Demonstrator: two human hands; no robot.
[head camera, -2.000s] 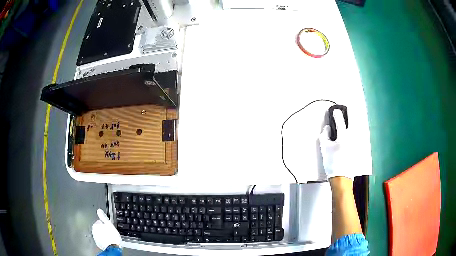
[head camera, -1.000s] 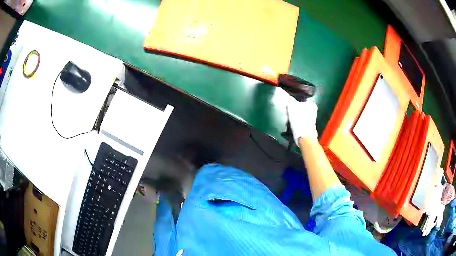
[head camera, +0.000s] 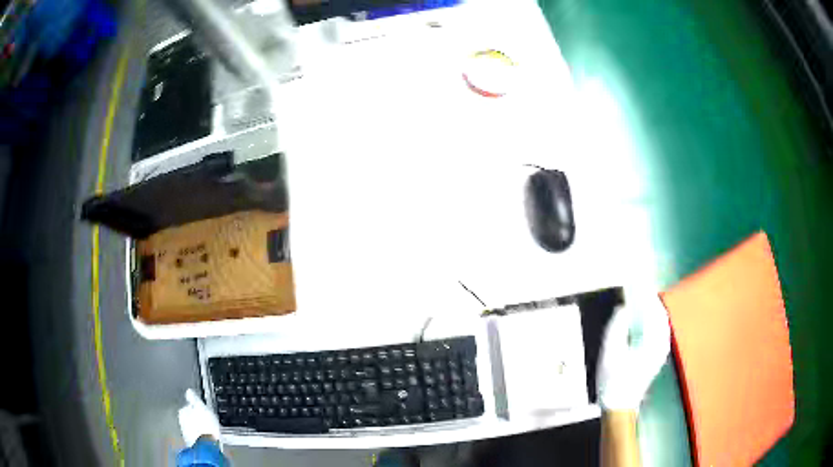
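My right hand (head camera: 632, 351), in a white glove and blurred, is at the right end of the keyboard shelf, beside the orange pad (head camera: 738, 351). Green shows between its curved fingers and no object is visible in it. My left hand (head camera: 198, 421), gloved and small, is at the lower left beside the shelf, with nothing seen in it. The black mouse (head camera: 550, 210) lies untouched on the white table. The black keyboard (head camera: 347, 387) sits on the pull-out shelf. The brown fixture board (head camera: 216, 274) holds no tablet.
A raised black flap (head camera: 164, 202) stands behind the fixture board. A black perforated plate (head camera: 172, 98) lies farther back. A blurred silver column (head camera: 224, 38) rises at the upper left. A tape roll (head camera: 489, 73) lies on the table. The green bench (head camera: 694, 173) runs along the right.
The view has swung back left from the bench to the laser table. My right hand held a black scanner at the orange pad; now no scanner shows. My left hand has come into view.
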